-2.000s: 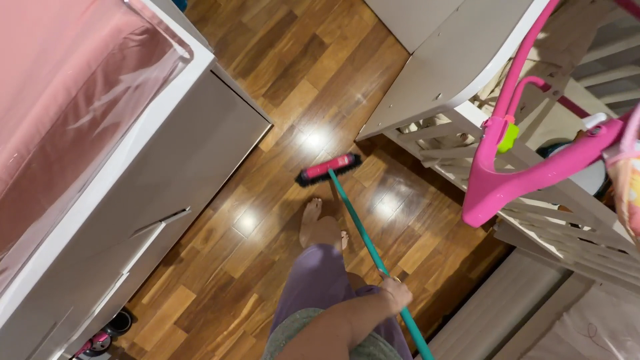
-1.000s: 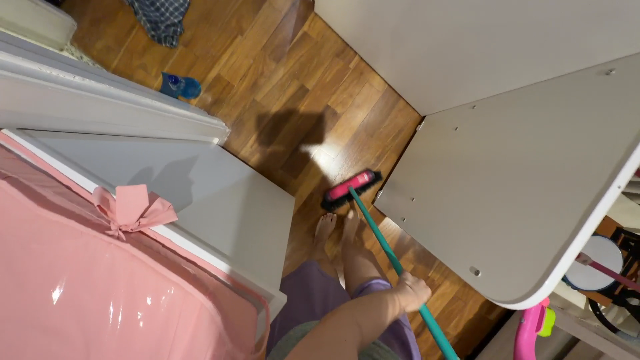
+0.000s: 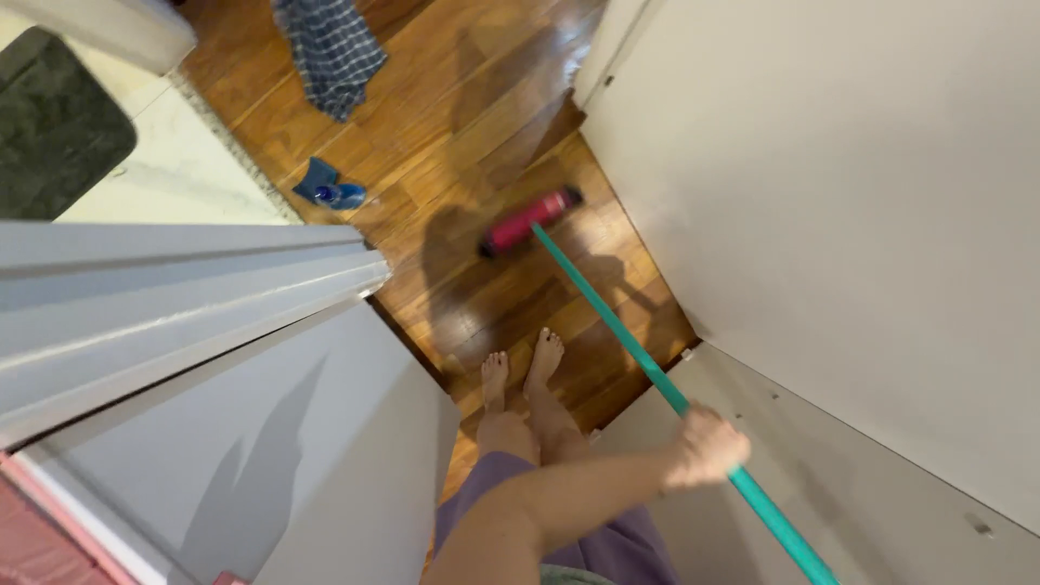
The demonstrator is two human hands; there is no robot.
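Note:
My left hand (image 3: 707, 448), its arm reaching across my thighs from the lower left, is wrapped around the green handle (image 3: 613, 325) of a broom. The handle runs from the bottom right edge up to the broom's pink head (image 3: 530, 221), which has dark bristles at its ends. The head is slightly blurred and lies over the wooden floor, beyond my bare feet. My right hand is out of the frame, as is the handle's upper end.
A blue dustpan-like object (image 3: 341, 196) and a checked cloth (image 3: 337, 61) lie on the wooden floor (image 3: 422, 175). White door trim (image 3: 203, 292) and a pale panel (image 3: 244, 455) border the left, white panels (image 3: 829, 187) the right. A dark mat (image 3: 61, 134) lies upper left.
The view has shifted forward along the floor, away from the slatted white furniture. The broom has moved along, now level with the door trim. My left hand has kept its hold on the handle.

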